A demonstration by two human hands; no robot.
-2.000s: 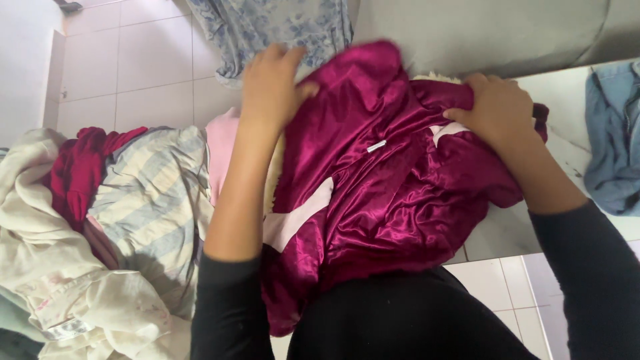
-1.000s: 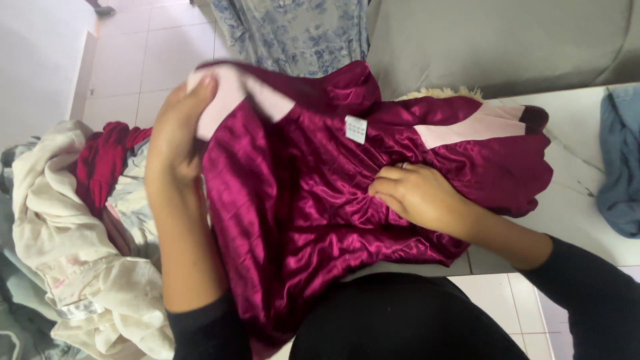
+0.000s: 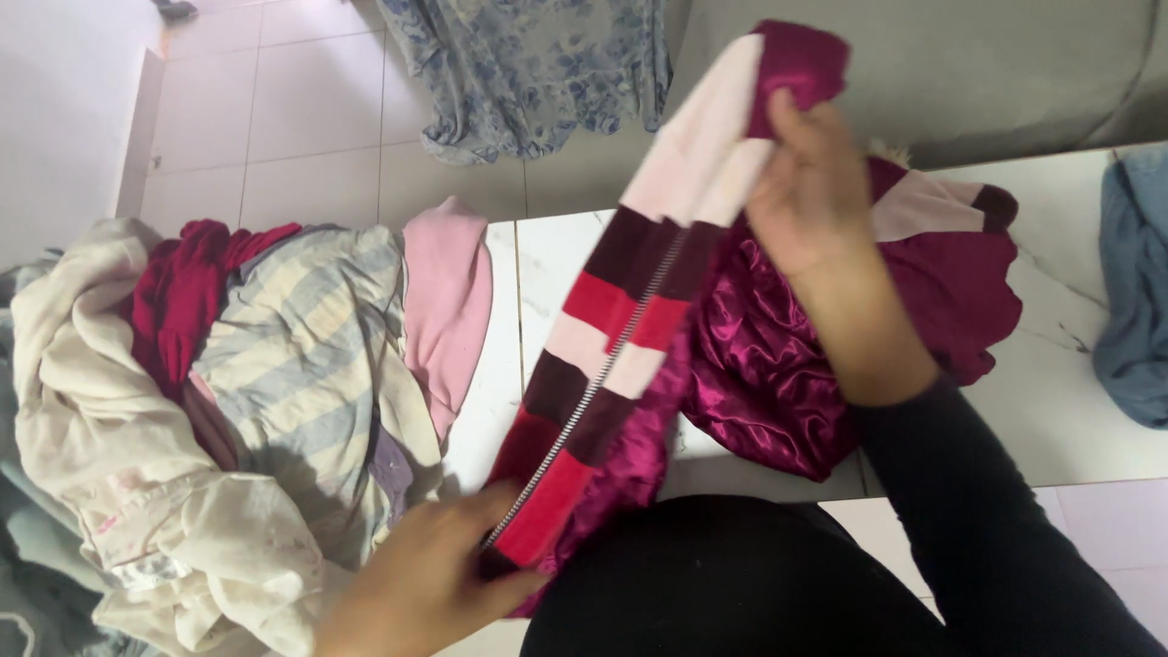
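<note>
A zip-front jacket (image 3: 630, 292) with a shiny magenta lining and bands of pink, red and dark maroon is stretched between both hands. My left hand (image 3: 447, 566) grips its lower end beside the metal zip, close to my lap. Farther up, my right hand (image 3: 812, 173) holds the pink and magenta upper end, slightly blurred. The rest of the jacket, with its crumpled satin lining, lies to the right on a white marble-look surface, partly behind my right forearm. A bit of cream fringe shows beyond my right wrist.
At left lies a heap of clothes: a cream garment (image 3: 82, 365), a red cloth (image 3: 187, 301), a checked garment (image 3: 301, 338) and a pink one (image 3: 444, 301). A blue floral garment (image 3: 547, 73) hangs beyond the marble-look surface (image 3: 1058, 456). Blue-grey cloth (image 3: 1136, 292) lies far right, near a grey sofa (image 3: 958, 73).
The jacket was spread with its lining up; now its striped outer edge and zip show. My left hand has come down toward my lap, and my right hand has moved up and away with the jacket.
</note>
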